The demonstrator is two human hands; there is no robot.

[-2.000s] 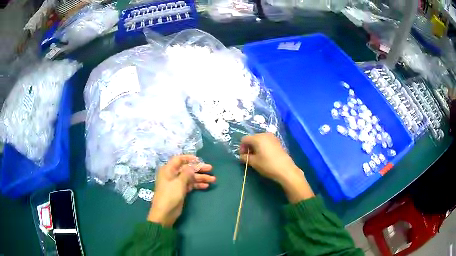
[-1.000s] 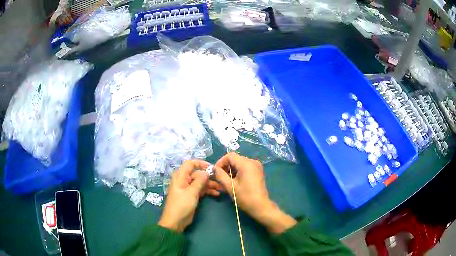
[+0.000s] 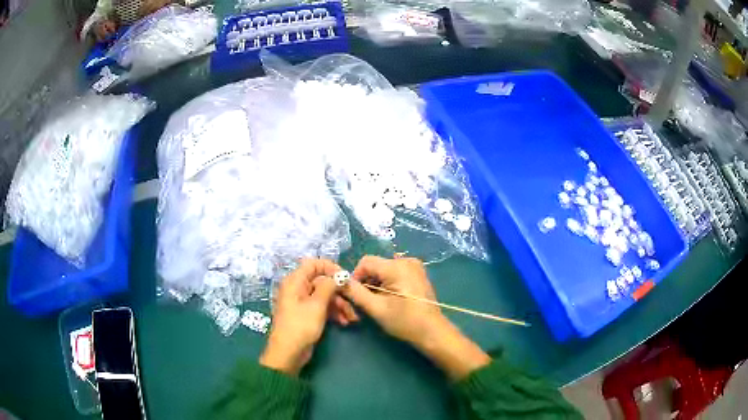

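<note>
My left hand (image 3: pixel 302 310) holds a small white-and-clear unit (image 3: pixel 341 278) at its fingertips. My right hand (image 3: pixel 403 302) holds a thin wooden stick (image 3: pixel 459 309), which points out to the right, its other end at the unit. The fingertips of both hands are close together around the unit. The left parts bag (image 3: pixel 246 197) of clear pieces and the right parts bag (image 3: pixel 369 139) of white pieces lie just beyond my hands. A few clear plastic pieces (image 3: pixel 255 321) lie loose on the mat beside my left hand.
A large blue tray (image 3: pixel 508 156) with joined units (image 3: pixel 605 215) is at the right. Pale racks (image 3: pixel 663 182) stand beyond it. A small blue bin (image 3: pixel 70 283) holds a bag at the left. A phone (image 3: pixel 116 353) lies lower left. A blue rack (image 3: pixel 281 34) is at the back.
My right hand has come from the right bag's mouth to my left hand. The stick has swung from pointing towards me to pointing right. The view has shifted slightly.
</note>
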